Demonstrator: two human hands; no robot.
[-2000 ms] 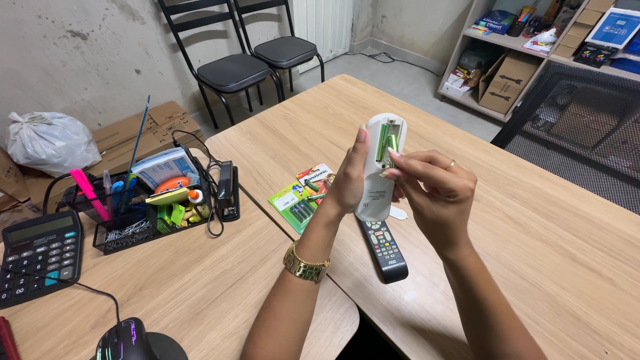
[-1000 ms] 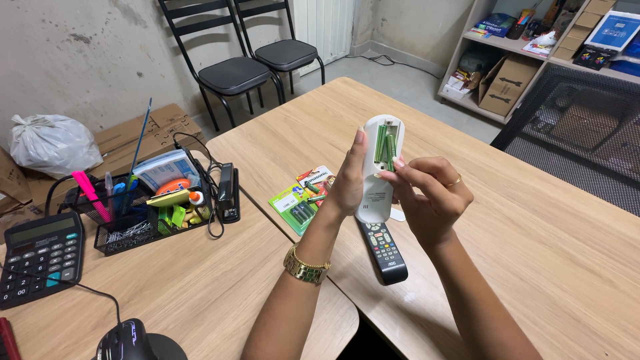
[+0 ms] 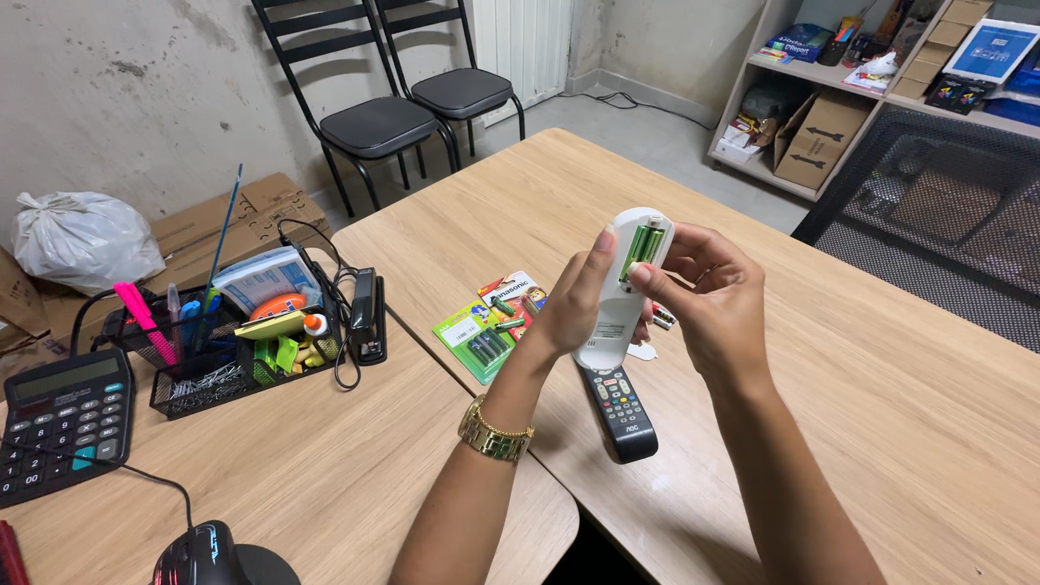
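My left hand (image 3: 573, 305) grips a white remote control (image 3: 611, 321) from its left side, back facing me, with the battery compartment uncovered. Two green batteries (image 3: 644, 244) lie side by side in that compartment. My right hand (image 3: 715, 296) is at the remote's right edge, its thumb pressed on the lower end of the batteries. Beneath, on the table, a black AOC remote control (image 3: 624, 414) lies buttons up, its top end hidden. A white cover-like piece (image 3: 642, 352) is partly visible beside it. Battery blister packs (image 3: 479, 345) and loose batteries lie left of my hands, and more batteries (image 3: 662, 315) show behind them.
A black mesh desk organizer (image 3: 203, 390) with pens and clips stands at the left, beside a stapler (image 3: 370, 317), a calculator (image 3: 69, 422) and a computer mouse (image 3: 195, 556). A gap runs between the two tabletops (image 3: 853, 422). A mesh-back chair (image 3: 934, 211) is at the right.
The battery that stood tilted out of the white remote two seconds ago now lies in the compartment. My right hand has shifted from above the batteries to the remote's right edge, its fingers now partly behind it.
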